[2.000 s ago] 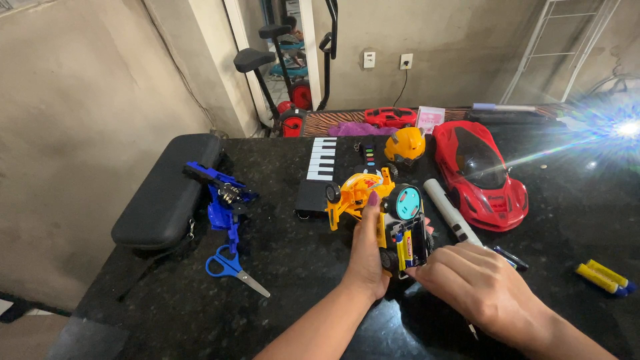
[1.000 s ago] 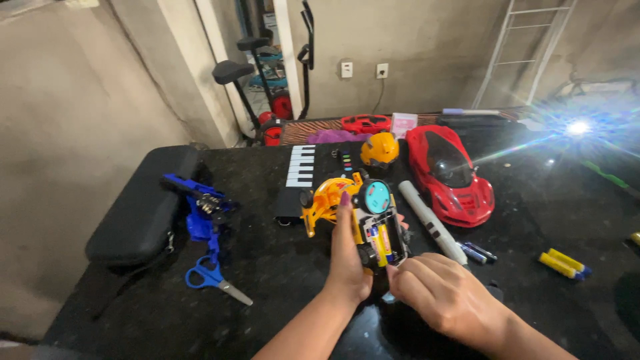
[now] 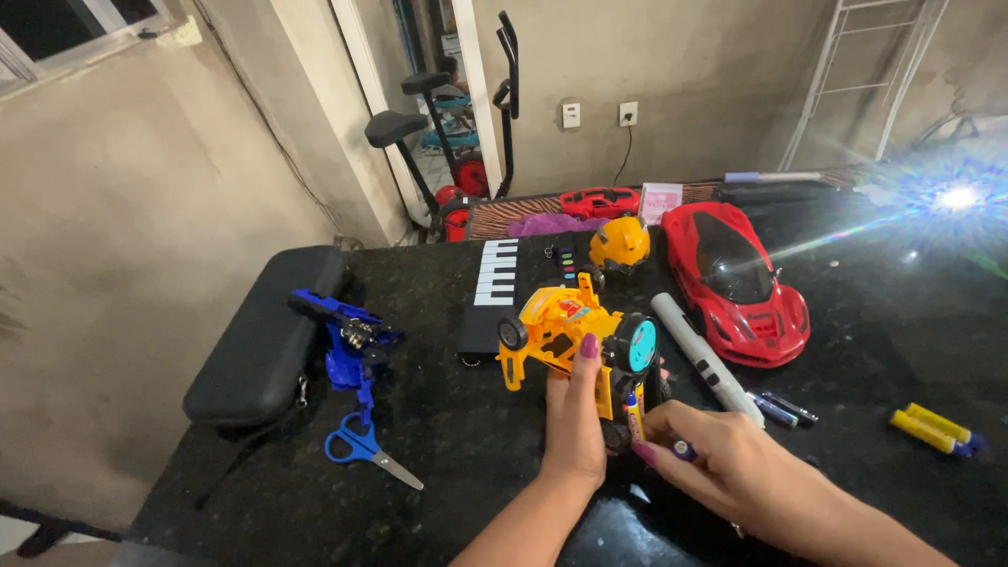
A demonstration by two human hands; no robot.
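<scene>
My left hand [image 3: 579,425] grips a yellow toy vehicle [image 3: 563,323] with black wheels and a round turquoise part, tilted above the dark table. A yellow battery with a blue end [image 3: 633,417] shows at the toy's lower side. The fingertips of my right hand [image 3: 717,457] touch that battery, and a dark cylinder, seen end-on [image 3: 683,450], sits among its curled fingers. Just behind the toy are a yellow helmet-like toy head [image 3: 620,244] and a small black keyboard with white keys [image 3: 496,276]. The inside of the toy's lower part is partly hidden by my fingers.
Blue-handled scissors [image 3: 362,449], a blue toy part [image 3: 346,346] and a black zip case [image 3: 268,331] lie left. At right are a large red toy car [image 3: 736,283], a grey-white pen-shaped tool [image 3: 705,354], dark batteries [image 3: 780,409] and yellow batteries [image 3: 933,429]. A small red car [image 3: 600,203] is behind.
A dark cylinder now shows among my right fingers, where none was plain before. My right hand stays at the toy's lower side, and my left hand still holds the toy.
</scene>
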